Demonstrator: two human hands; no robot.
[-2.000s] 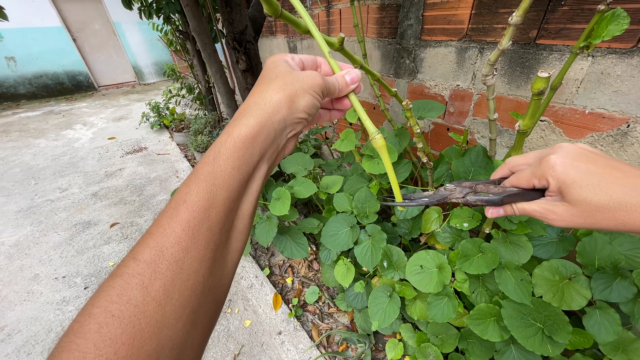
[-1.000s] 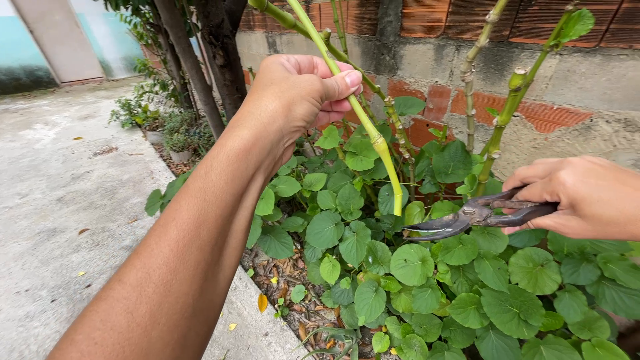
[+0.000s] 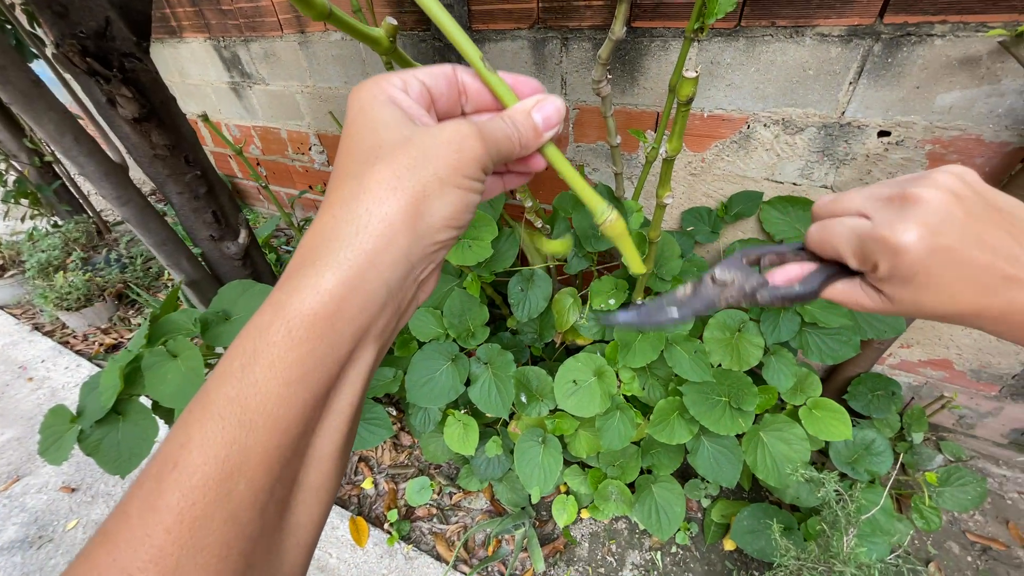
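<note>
My left hand (image 3: 456, 136) pinches a green jointed plant stem (image 3: 576, 180) between thumb and fingers. The stem slants from the top edge down to the right, and its pale cut end hangs above the leaves. At the right, my right hand (image 3: 920, 240) grips dark pruning shears (image 3: 728, 280) by the handles. Their blades point left, a little below and beside the stem's lower end, and are blurred, so whether they are parted cannot be told. Round green leaves (image 3: 586, 385) spread beneath both hands.
Behind stands a wall of concrete block and red brick (image 3: 768, 76). Upright jointed stems (image 3: 672, 144) rise before it, and dark tree trunks (image 3: 152, 136) lean at the left. A concrete path edge (image 3: 48, 360) runs along the lower left, beside soil with dry leaves (image 3: 384, 472).
The shears were close against the stem's lower end two seconds ago, then moved down and away from it. My left hand still holds the stem. The view has swung right.
</note>
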